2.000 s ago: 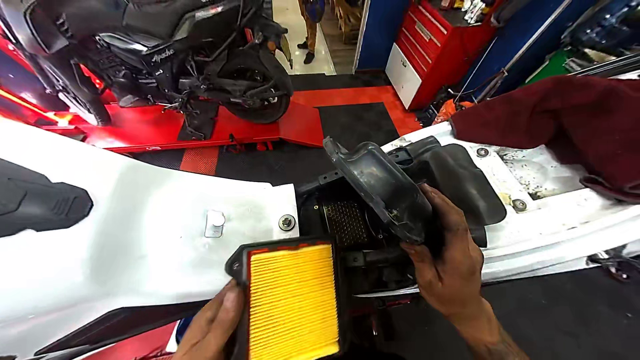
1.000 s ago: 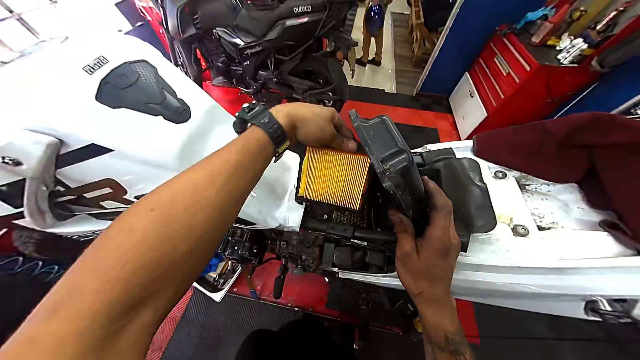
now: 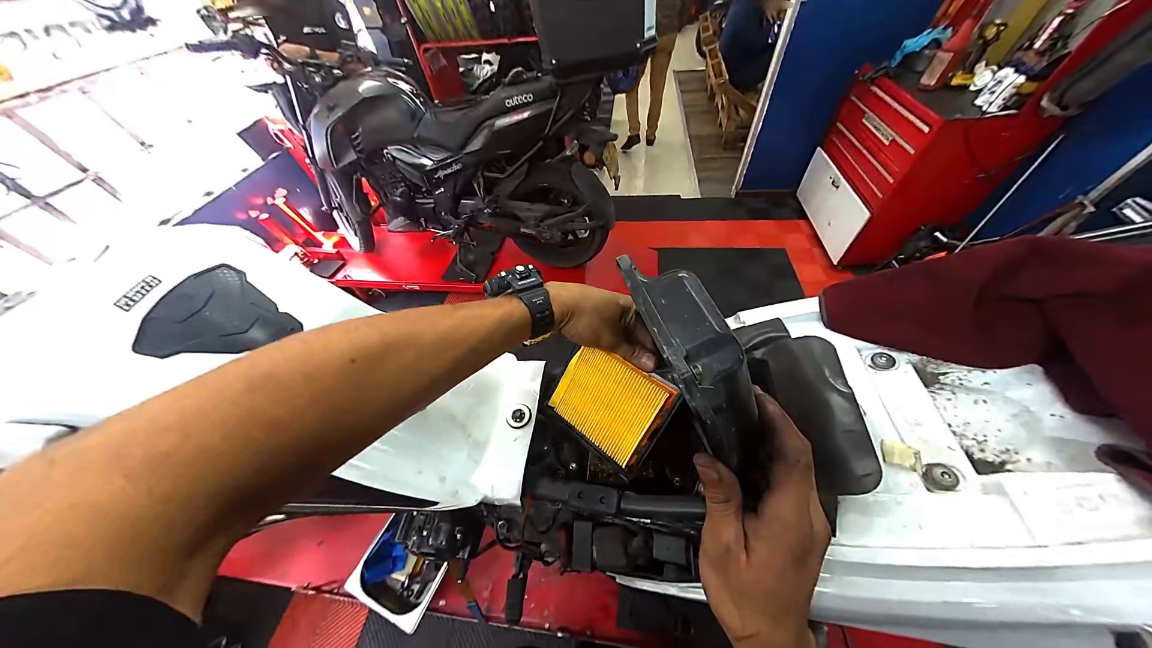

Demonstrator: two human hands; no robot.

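Note:
A yellow pleated air filter [image 3: 614, 403] sits tilted in the opening in the middle of a white motorcycle's bodywork [image 3: 450, 450]. My left hand [image 3: 605, 322], with a black watch on the wrist, reaches across from the left and grips the filter's far edge, its fingertips partly behind the cover. Upright beside the filter stands the black plastic airbox cover [image 3: 697, 351], held by its right and lower side in my right hand [image 3: 765, 531]. Bolts [image 3: 518, 415] show in the white panels on both sides. The inside of the airbox is mostly hidden.
A maroon cloth [image 3: 981, 306] lies over the rear bodywork. Beyond are a black motorcycle [image 3: 450, 135] on a red lift, a red tool cabinet [image 3: 900, 144] and people farther back. Below left, a white tray [image 3: 396, 576] holds small items. Frame parts and cables run under the opening.
My left hand has carried the filter from in front of the bodywork up to the opening, and the filter has since turned to a slant. My right hand keeps holding the cover.

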